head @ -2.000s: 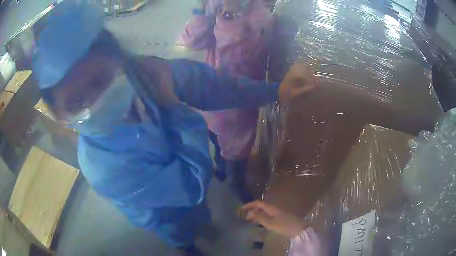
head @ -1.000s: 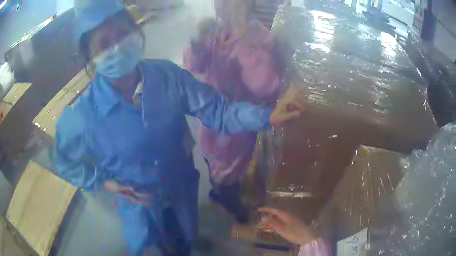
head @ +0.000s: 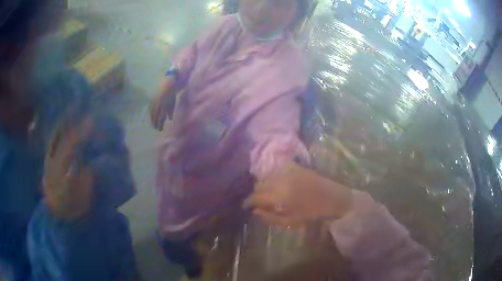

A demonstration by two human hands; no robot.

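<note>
My right hand (head: 308, 196), bare with a pink sleeve, reaches in from the lower right. It is blurred and overlaps the cuff and hand of a person in a pink smock (head: 231, 137); I cannot tell whether they touch or whether it holds anything. Beside and behind it stands a large brown stack in shiny stretch wrap (head: 396, 159), with glare on the film. My left hand is not in view.
A person in blue (head: 82, 241) is close at the left, blurred, with a raised hand. A brown carton (head: 102, 68) lies on the grey floor (head: 140, 104) at the upper left. Bright lights show at the upper right.
My right hand has moved up and inward, towards the person in pink, who now appears nearer. The person in blue now fills the left edge, with the arm off the wrapped stack.
</note>
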